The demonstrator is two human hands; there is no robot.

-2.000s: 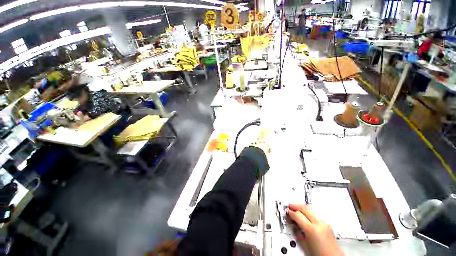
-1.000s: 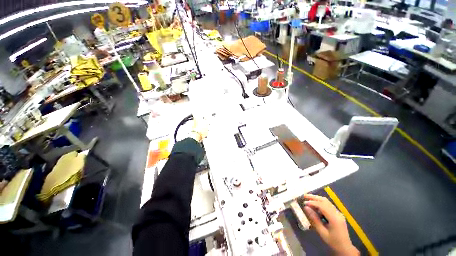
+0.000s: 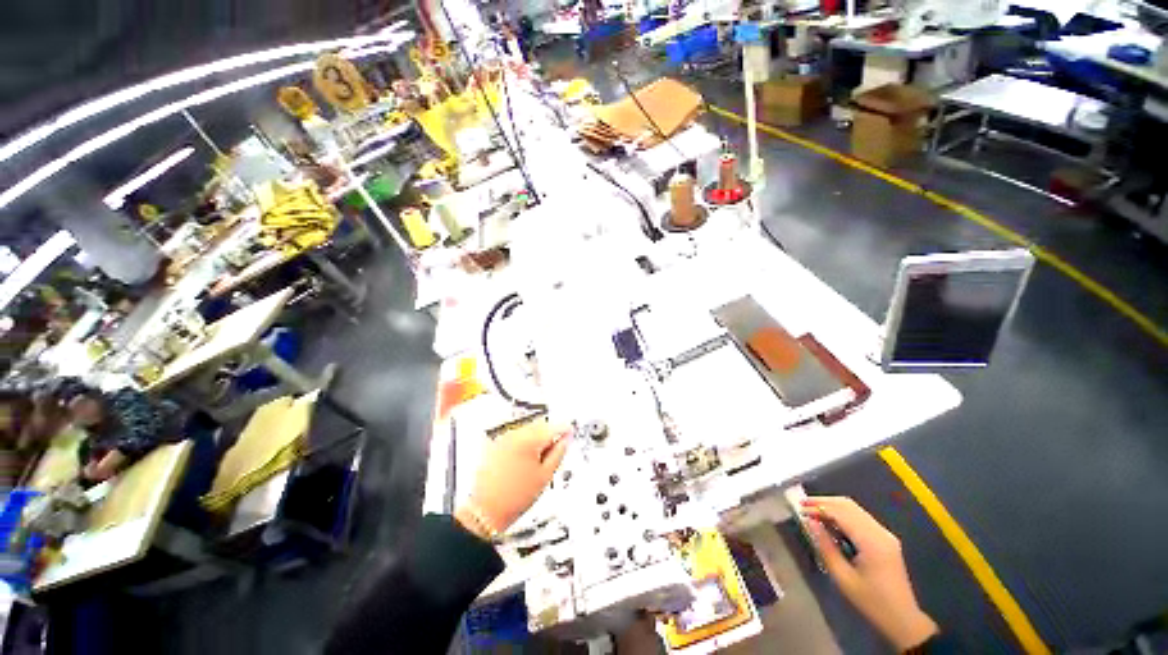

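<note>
The white pattern sewing machine head [image 3: 615, 512] stands in front of me, with dark round holes and metal thread parts. My left hand [image 3: 515, 473] is at the head's left side, fingertips together near its top; any thread in them is too fine to tell. My right hand [image 3: 865, 557] is right of the head, past the tabletop's near edge, fingers curled round a small dark tool [image 3: 842, 546], possibly thread snips. A yellow-edged template [image 3: 708, 601] shows below the head, partly hidden by it.
A control screen [image 3: 954, 311] stands at the table's right edge. Brown and grey flat pieces [image 3: 772, 348] lie on the white tabletop. Thread cones [image 3: 684, 201] stand behind. A black hose [image 3: 492, 352] loops left of the machine. A neighbouring table holds tan panels [image 3: 263, 448].
My left hand has come back from far over the machine to the near head. My right hand has moved off the head to its right. The view has turned right and shows more below the head.
</note>
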